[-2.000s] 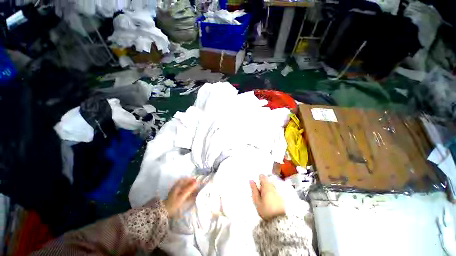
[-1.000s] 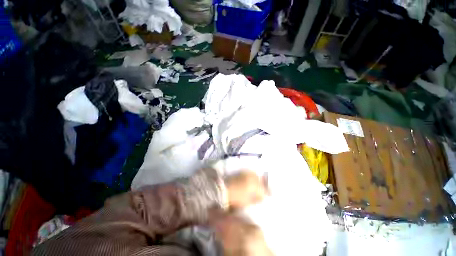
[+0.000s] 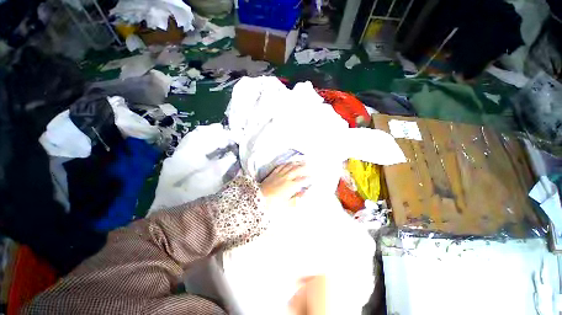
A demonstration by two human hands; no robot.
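Note:
A large soft heap of white cloth pieces fills the middle of the view; its front part is overexposed. My left hand, in a floral-cuffed oversleeve, lies on the heap with its fingers spread over the cloth; whether it grips any is unclear. My right hand shows only as a washed-out patch at the bottom edge, against the white cloth; its fingers cannot be made out. A pointed white flap sticks out right of the heap.
Plastic-covered brown cardboard lies at right, behind the white table corner. Yellow and red items sit beside the heap. Scraps cover the green floor. A blue basket on a carton stands at the back; dark and blue cloth lies left.
The left forearm has swung inward across the heap and the left hand has reached further up it. The right hand has dropped to the bottom edge. The white flap now sticks out at right.

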